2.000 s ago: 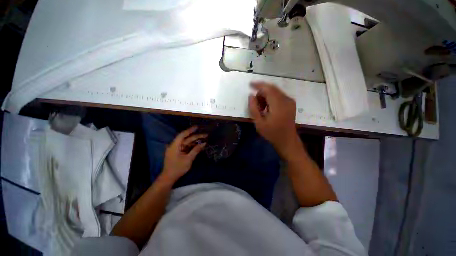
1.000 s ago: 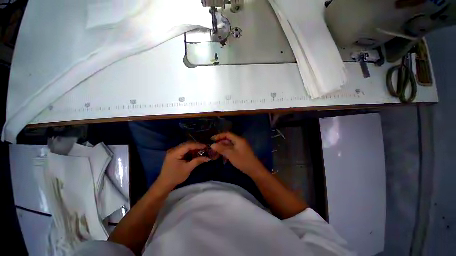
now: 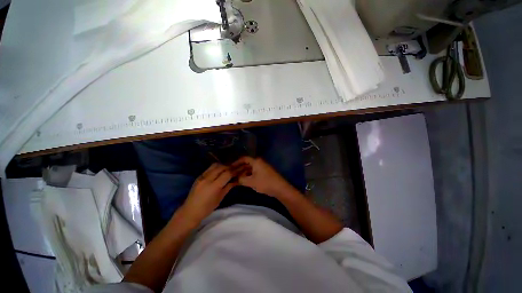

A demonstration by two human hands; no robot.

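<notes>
My left hand (image 3: pixel 213 186) and my right hand (image 3: pixel 257 176) meet above my lap, fingertips pinched together around a small item. The fingers almost fully hide it; a second ago it showed as a tiny metal thing, perhaps a bobbin or bobbin case. A long white fabric strip (image 3: pixel 103 60) runs from the needle and presser foot (image 3: pixel 223 17) to the left table edge. The needle plate and bed (image 3: pixel 275 34) lie in the white table top.
Folded white pieces (image 3: pixel 343 54) lie right of the needle. Scissors (image 3: pixel 447 74) and a narrow brown-gold tray (image 3: pixel 472 54) are at the right table end. Layered cut pieces (image 3: pixel 74 217) lie on the lower left board. A white board (image 3: pixel 398 189) is at lower right. The wooden table edge (image 3: pixel 240 124) is beyond my hands.
My right hand has come down from over the table edge to join my left hand above my lap. The fingers now close over the small item. The view has shifted.
</notes>
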